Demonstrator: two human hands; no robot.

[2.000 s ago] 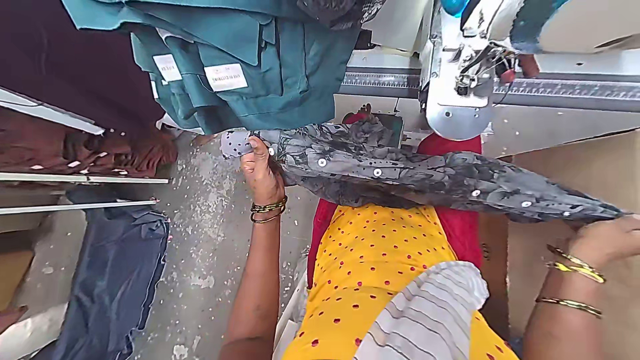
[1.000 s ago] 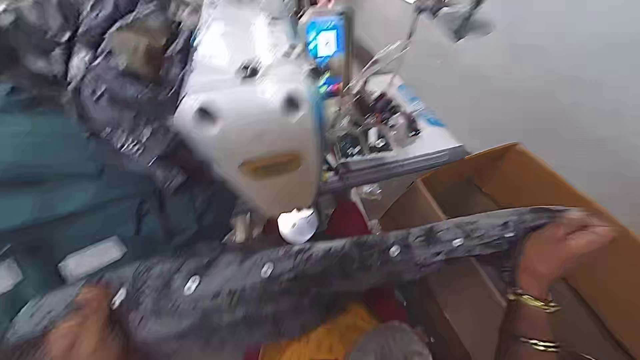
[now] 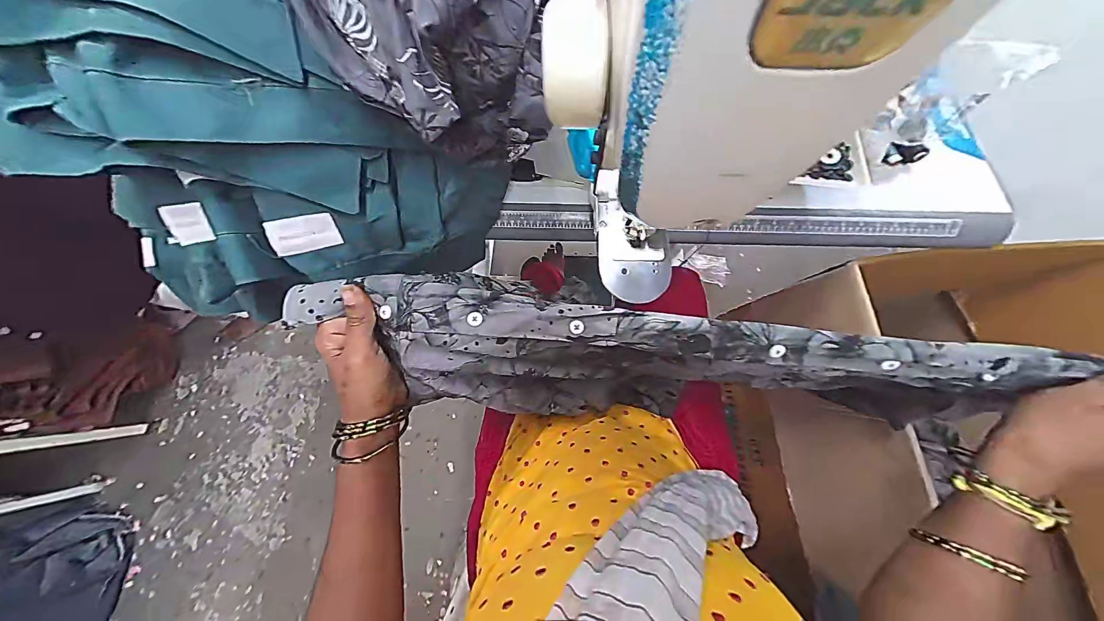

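Note:
A grey and black floral garment (image 3: 535, 362) with a row of white buttons along its front edge is stretched sideways over my lap. My left hand (image 3: 358, 349) grips its collar end, thumb on top. At the right border my right hand (image 3: 1052, 431) holds the other, narrow end; its fingertips are partly cut off by the frame. Just above the cloth is the rounded metal work arm (image 3: 636, 274) of a sewing machine (image 3: 716, 121), apart from my hands.
Folded teal garments (image 3: 328, 198) with white labels lie at the upper left, beside crumpled grey floral cloth (image 3: 483, 78). An open cardboard box (image 3: 828, 466) stands at the right. A metal ruler strip (image 3: 845, 228) edges the machine table. Dark clothes (image 3: 60, 552) lie at the lower left.
The view has swung considerably between frames. Both hands keep hold of the stretched garment throughout; no release is seen.

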